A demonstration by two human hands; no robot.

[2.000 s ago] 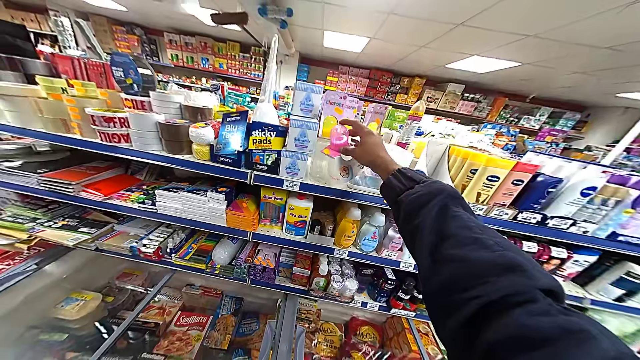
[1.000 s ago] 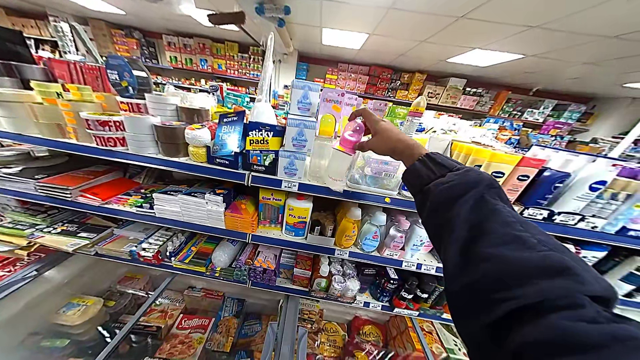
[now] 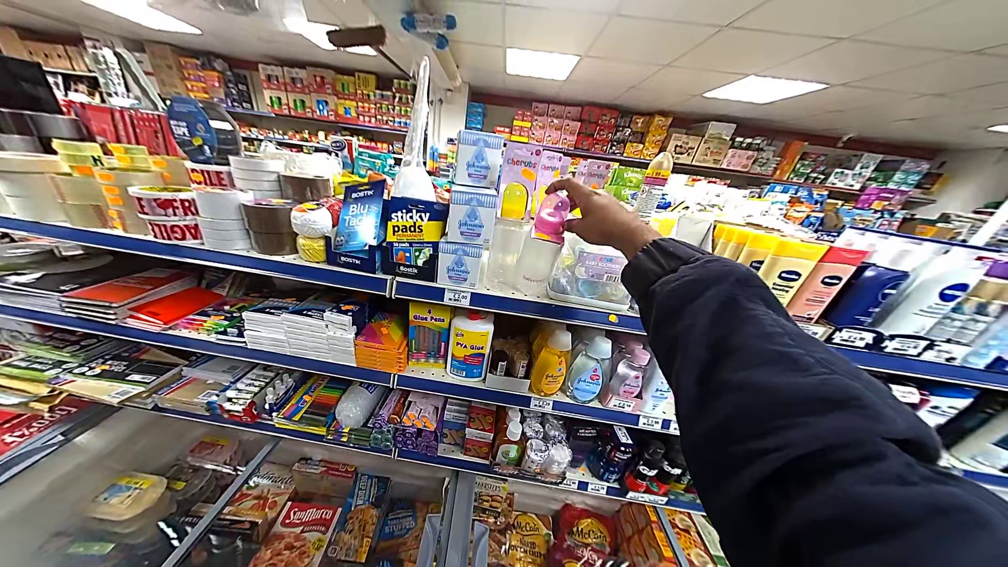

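Note:
My right hand [image 3: 600, 216], in a dark sleeve, reaches to the top shelf and grips the pink cap of a baby bottle [image 3: 551, 216] between thumb and fingers. The bottle's clear body is upright, just above or on the shelf; which of these I cannot tell. To its left stands a baby bottle with a yellow cap [image 3: 514, 202], in front of purple cartons [image 3: 520, 163]. A clear tub of baby soothers [image 3: 592, 272] sits to its right. Stacked white and blue Johnson's soap boxes [image 3: 472, 214] are farther left. My left hand is out of view.
The blue shelf edge [image 3: 520, 307] runs below the bottles. A sticky pads box [image 3: 414, 240] and tape rolls stand left; lotion bottles [image 3: 794, 264] stand right. Lower shelves hold PVA glue [image 3: 470, 345] and Johnson's bottles [image 3: 589, 370]. Below is a freezer with a San Marco pizza box [image 3: 295, 535].
Two seconds ago my right hand held the pink-capped bottle higher and tilted. The bottle has come down and now stands upright beside the yellow-capped one.

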